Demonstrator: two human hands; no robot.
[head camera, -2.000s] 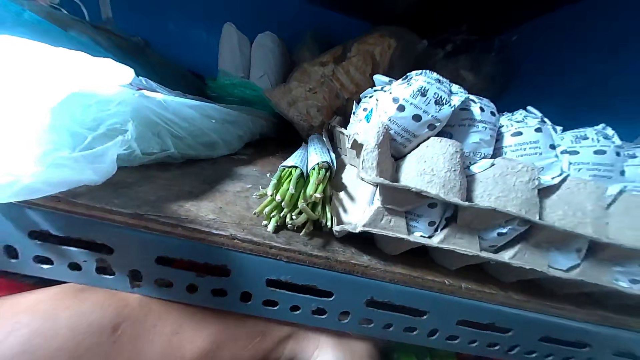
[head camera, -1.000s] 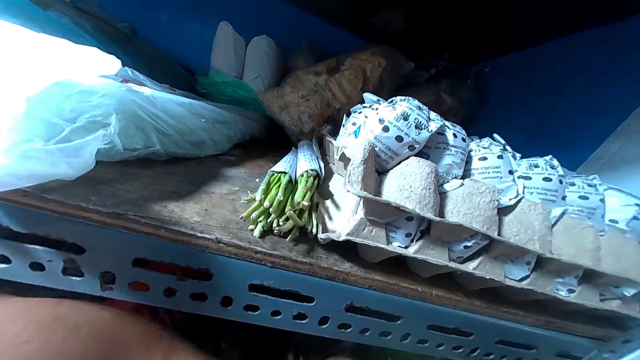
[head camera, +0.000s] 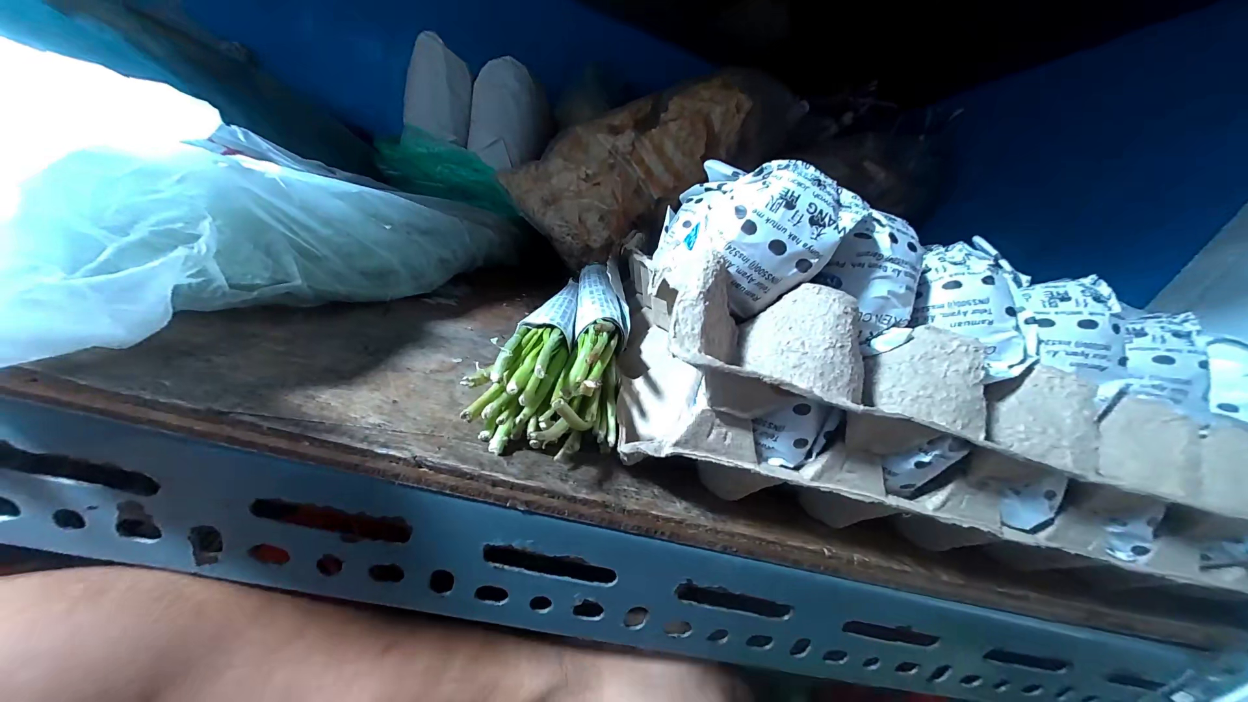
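Note:
A bare forearm of mine lies across the bottom left, below the slotted metal edge of a shelf; neither hand shows, and which arm it is I cannot tell. On the wooden shelf board (head camera: 224, 380), two bundles of green vegetable stems (head camera: 551, 385) are wrapped in printed paper, cut ends facing me. Right beside them stand stacked grey pulp egg trays (head camera: 809, 341), holding eggs in printed, dotted paper wrappers (head camera: 780, 234).
Pale plastic bags (head camera: 322, 234) spread over the shelf's left side. Behind are a clear bag of brown dried goods (head camera: 634, 156), two paper-wrapped rolls (head camera: 439, 93) and a green bag (head camera: 444, 171). The perforated metal rail (head camera: 448, 546) borders the front.
The forearm at the bottom left has shifted between frames and now reaches farther right than a second ago. The items on the shelf stay in place. The view has shifted somewhat.

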